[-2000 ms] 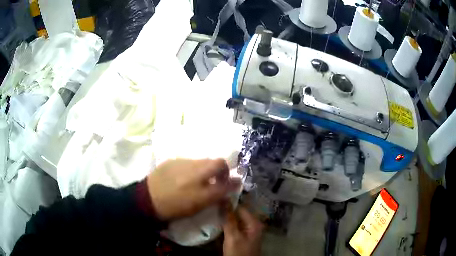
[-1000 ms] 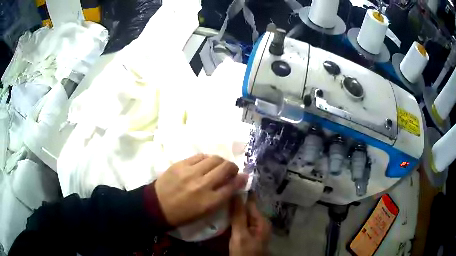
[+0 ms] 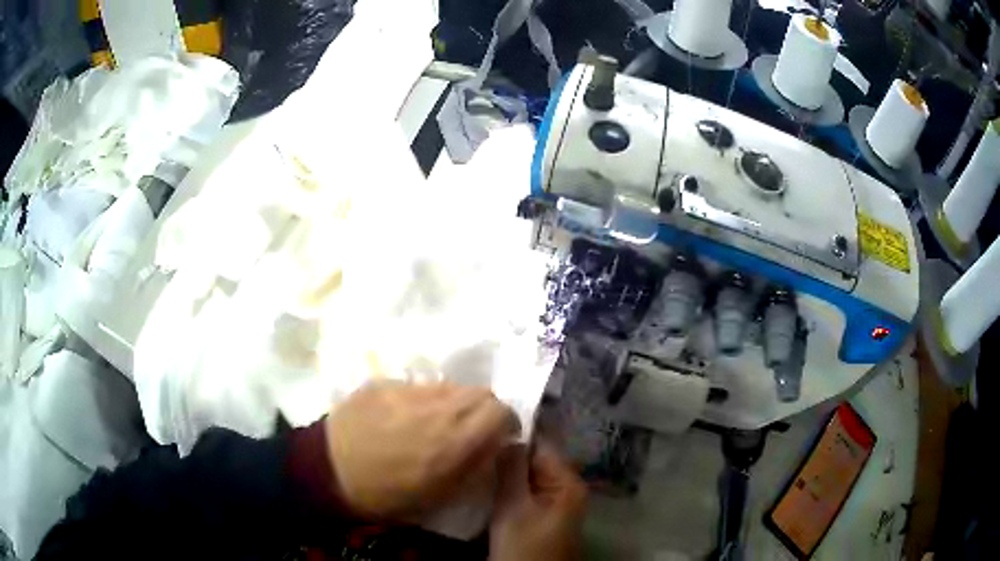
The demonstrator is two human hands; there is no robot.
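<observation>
White fabric (image 3: 329, 285) lies spread and crumpled left of the overlock machine (image 3: 713, 186), overexposed by the lamp. Its right edge runs under the machine's needle area (image 3: 557, 287). My left hand (image 3: 422, 449), bare below a dark sleeve, is closed on the fabric near its front edge. My right hand (image 3: 537, 506) is just right of it and lower, with the fingers pinching the same fabric edge. Both hands are slightly blurred, and the fingertips are partly hidden.
Thread cones (image 3: 806, 60) stand behind and right of the machine. A smartphone (image 3: 822, 480) lies on the table at the right, beside a dark upright bar (image 3: 737, 493). A heap of loose white pieces (image 3: 88, 219) is at far left. Grey tape (image 3: 483, 110) lies behind the fabric.
My left hand has moved slightly left and down from the needle area since one second ago. My right hand has stayed low beside it. The fabric has shifted and is more wrinkled.
</observation>
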